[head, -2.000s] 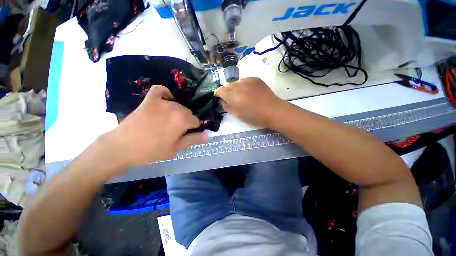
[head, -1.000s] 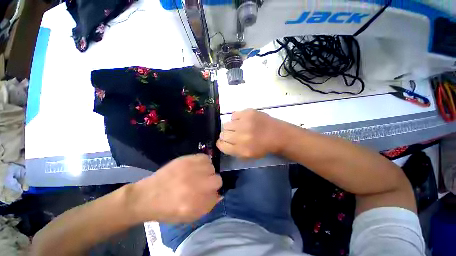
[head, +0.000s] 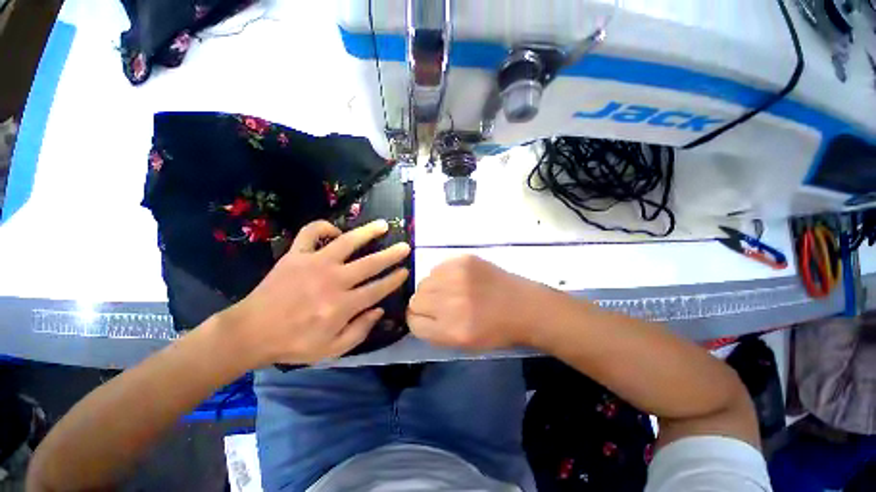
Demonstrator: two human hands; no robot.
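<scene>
A black floral garment piece (head: 240, 183) lies on the white table left of the needle, its right edge running under the presser foot (head: 403, 161) of the sewing machine (head: 615, 86). My left hand (head: 327, 293) lies on the piece with fingers spread, pressing it down near the front edge. My right hand (head: 468, 303) is closed on the right edge of the garment piece, below the presser foot; its fingertips are mostly hidden. A plain dark strip of the cloth shows between my left fingers and the foot.
A tangled black cord heap (head: 615, 178) lies under the machine arm. Snips (head: 752, 247) and orange-handled scissors (head: 816, 258) lie at the right. A black floral bundle (head: 173, 29) is at the upper left. The ruler band (head: 106, 322) runs along the front edge.
My left hand has moved up from the table's front edge and opened flat on the cloth. My right hand stays near the cloth edge. The camera view has shifted, showing more of the machine head.
</scene>
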